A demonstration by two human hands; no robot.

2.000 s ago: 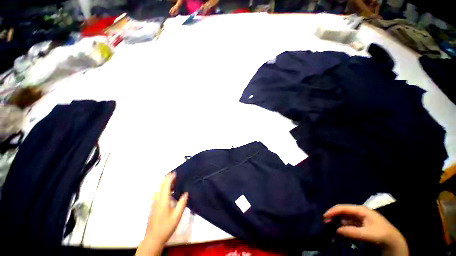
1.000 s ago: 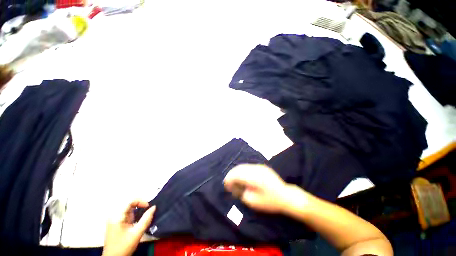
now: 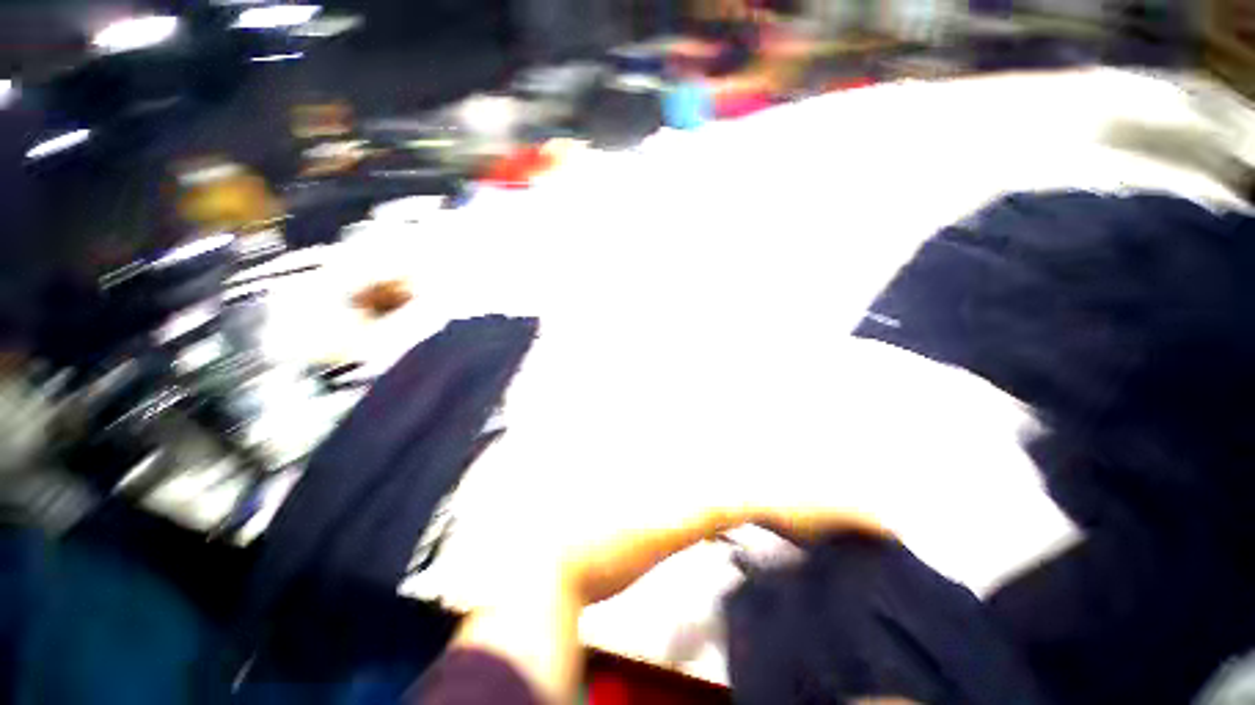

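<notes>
The frame is blurred by motion. A dark navy garment (image 3: 853,620) lies bunched at the table's near edge, its lower part cut off by the frame. My left hand (image 3: 730,530) reaches in from the lower left, a dark purple sleeve at its forearm, with its fingers closed on the garment's upper edge. The fingertips are smeared. Only a small skin-coloured patch shows at the bottom edge below the garment, perhaps my right hand (image 3: 884,700); its fingers are hidden.
A large navy garment heap (image 3: 1101,331) covers the right side of the white table (image 3: 688,413). A long narrow navy stack (image 3: 399,441) lies at the left edge. Plastic bags and scraps (image 3: 289,303) lie beyond it. The blurred workshop background shows behind.
The view has swung left and up. My left hand has moved right to the garment's upper edge. The right forearm that lay across the garment no longer shows, and the white label is out of sight.
</notes>
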